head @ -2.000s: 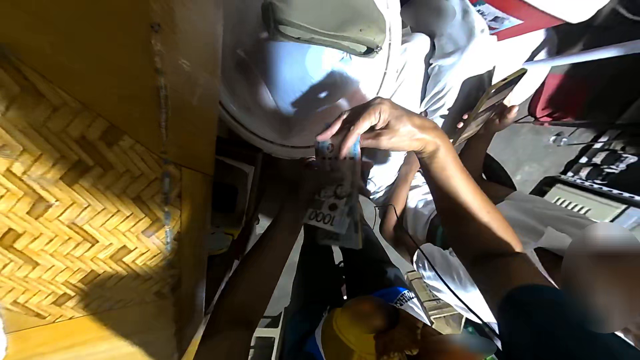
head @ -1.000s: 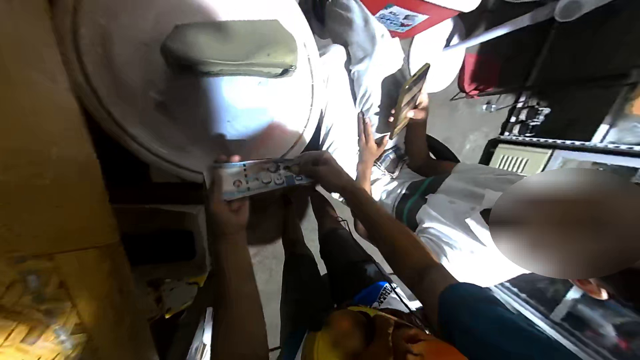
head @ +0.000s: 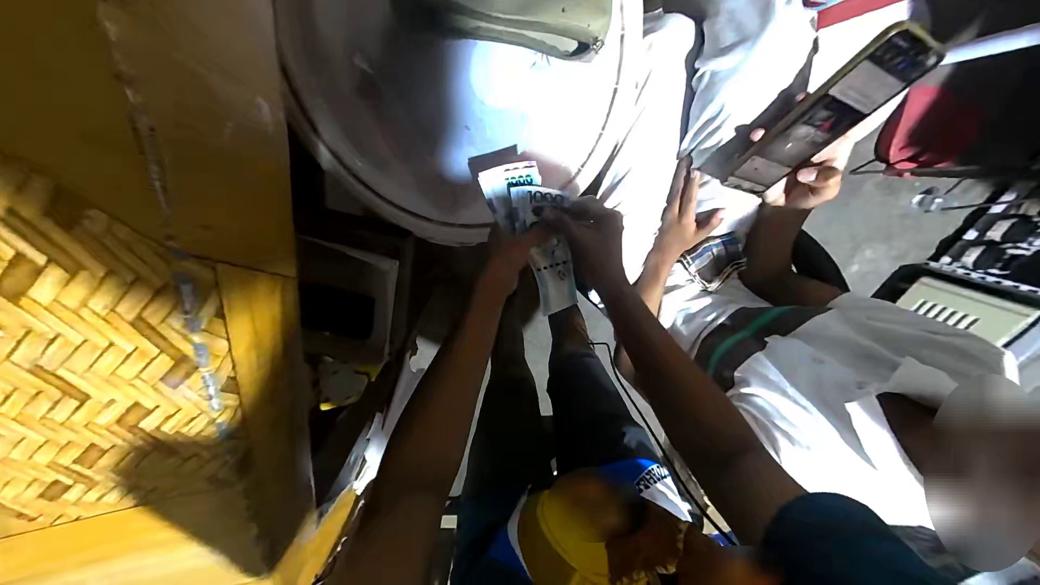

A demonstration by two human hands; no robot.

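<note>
Banknotes [head: 555,272] are held between my two hands, partly fanned, their upper ends over the near rim of a round white table [head: 390,195]. My left hand [head: 513,250] grips them from the left, near the middle. From the right, my right hand [head: 593,236] pinches the front note close to its upper end. The lower end of that note hangs below my fingers. Fingers and overlapping notes hide part of the bundle. On the table, beyond the notes, lies a grey-green pouch or case [head: 528,23].
At the right sits a person in a white shirt [head: 861,366], holding a smartphone [head: 833,110] near the table. Woven bamboo panelling [head: 97,357] with a wooden frame stands at left. A thin black cable [head: 650,422] runs beside my right forearm. A red chair [head: 926,130] is farther right.
One second ago a note was stretched sideways between my hands; now the notes stand upright and fanned, with my hands closer together. The neighbour's phone has been raised. The view has shifted.
</note>
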